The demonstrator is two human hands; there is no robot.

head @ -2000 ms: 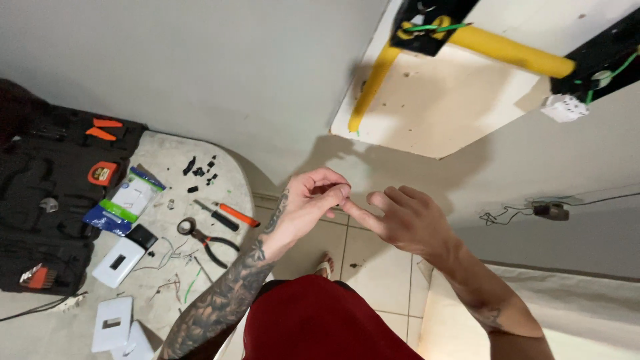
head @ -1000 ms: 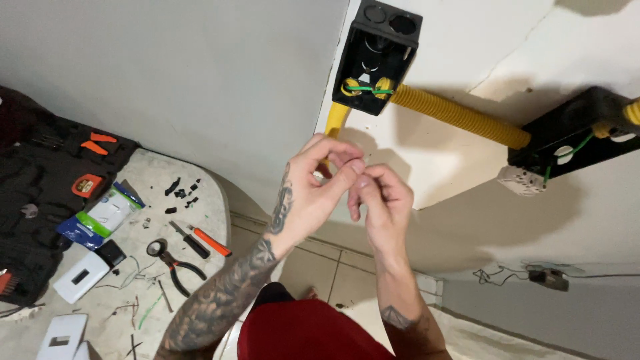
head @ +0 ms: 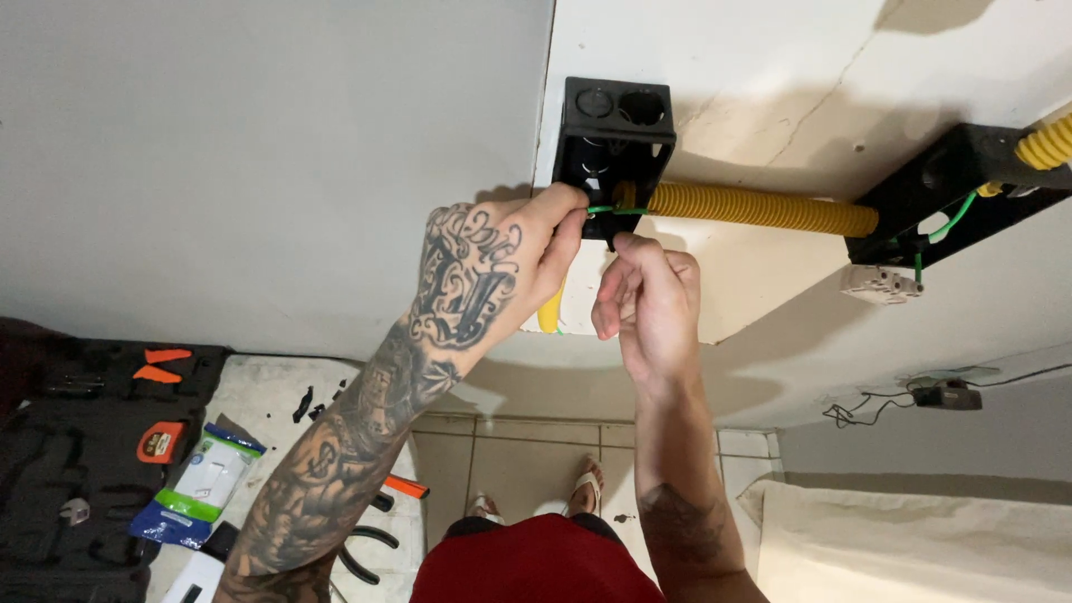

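Note:
A black plastic electrical box (head: 620, 109) is fixed to the white panel. My left hand (head: 502, 260) pinches a green wire (head: 605, 210) between thumb and forefinger at the box's lower opening. Just below the box, my right hand (head: 649, 293) has its thumb against the forefinger, with a small dark piece showing at the tips; what it is, I cannot tell. Yellow corrugated conduit (head: 762, 208) runs from this box to a second black box (head: 930, 188) at the right, where a green wire leads to a white socket module (head: 879, 285).
At the lower left, a stone-like tabletop (head: 276, 377) bears a plastic packet (head: 209, 477), black scraps and pliers (head: 368, 557) partly behind my left arm. An open black tool case (head: 67, 444) holds a tape measure (head: 161, 442). A small black device (head: 946, 395) with a cable is by the right wall.
Both hands, together below the box a second ago, have moved up to it and apart. The left fingers now hold the green wire at the box.

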